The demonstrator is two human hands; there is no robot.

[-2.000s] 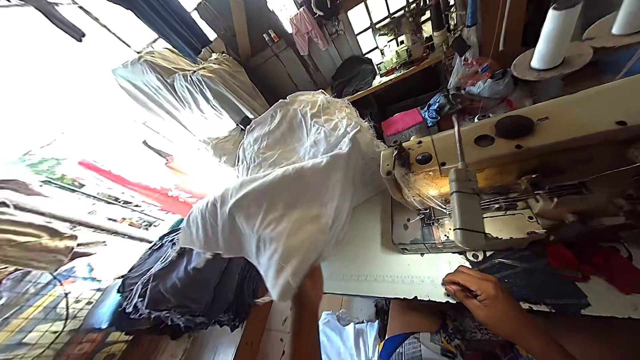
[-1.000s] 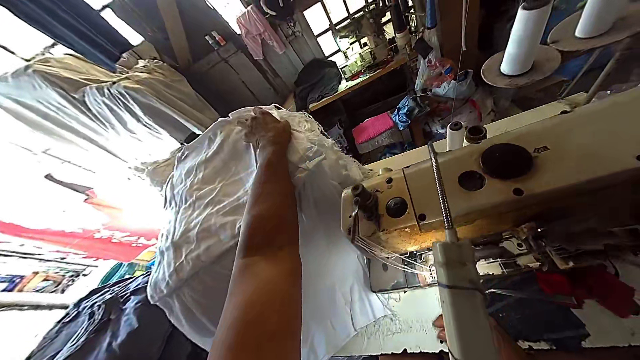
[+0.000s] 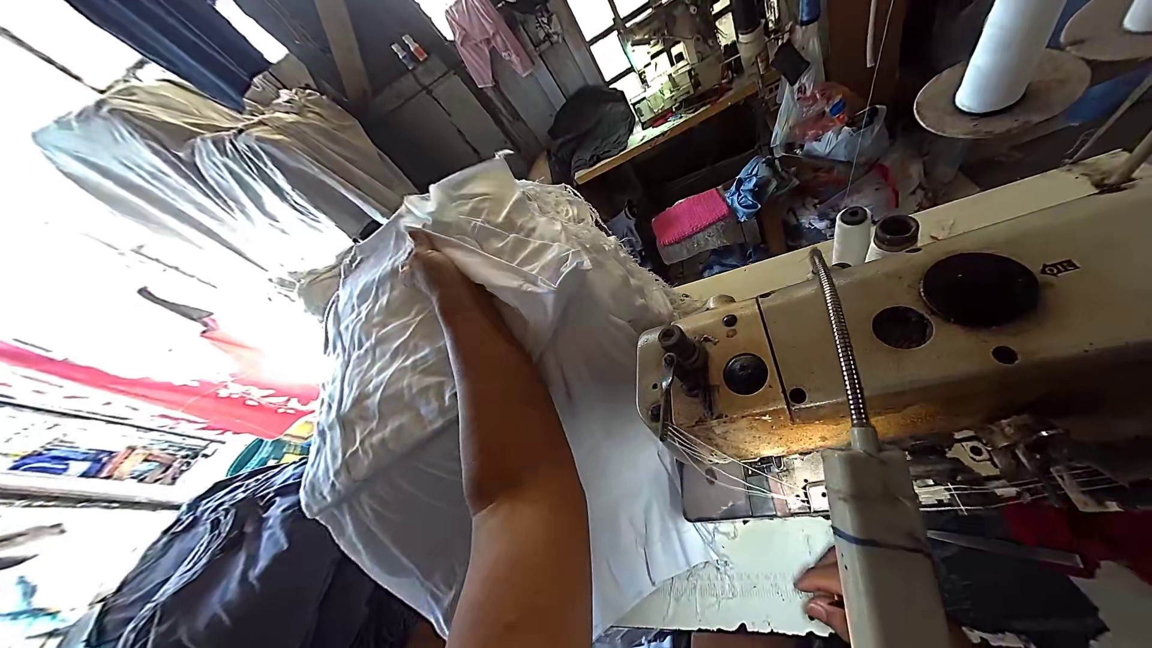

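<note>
A heap of white fabric pieces with frayed edges lies left of the industrial sewing machine. My left hand reaches over the heap and grips a white fabric piece near its top; the fingertips are partly hidden in the folds. White threads run from the machine's head down to the needle area. At the lower right, my right hand rests by the front edge of the machine bed, partly hidden behind the lamp housing; its fingers are bent and I cannot tell whether they hold anything.
Dark fabric is piled at the lower left. White thread cones stand on round holders at the upper right. Behind are a workbench with another machine, a pink cloth and plastic bags. Red and dark cloth lies at the lower right.
Two seconds ago my left hand was low, beneath a raised white piece; it then reached to the top of the heap. It now grips a piece there, lifting its edge. The view has shifted closer.
</note>
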